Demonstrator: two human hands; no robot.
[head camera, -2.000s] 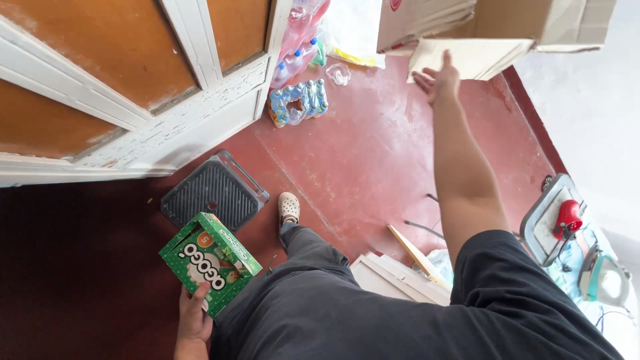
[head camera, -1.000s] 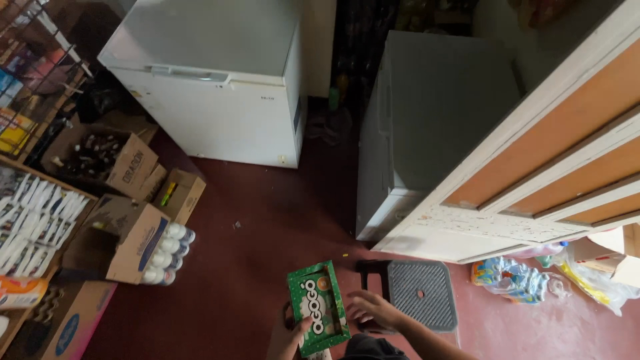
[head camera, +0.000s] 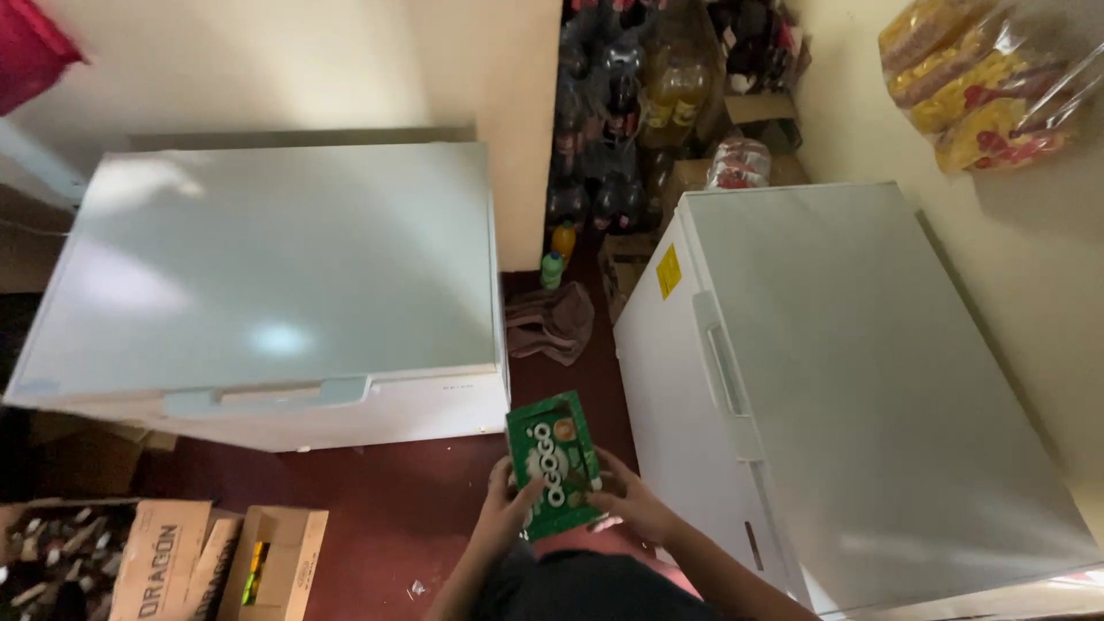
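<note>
A green printed cardboard box (head camera: 552, 466) is held in front of my body, low in the middle of the head view. My left hand (head camera: 509, 500) grips its left side, with the thumb over the front face. On the box's right edge lies my right hand (head camera: 630, 504), its fingers closed around the edge. Behind the box is the dark red floor between two white chest freezers. Some fingers of both hands are hidden behind the box.
One chest freezer (head camera: 293, 267) stands at the left, another (head camera: 871, 371) at the right, both lids down. A cloth (head camera: 556, 323) lies between them near small bottles (head camera: 553, 270). Bottle packs (head camera: 617, 112) stand behind. Open cardboard boxes (head camera: 168, 552) sit lower left; bagged snacks (head camera: 983, 86) hang upper right.
The view has swung from the doorway to the freezers, now nearer. Two seconds ago only my left hand held the green box and my right hand was up by a carton; now both hands hold the box.
</note>
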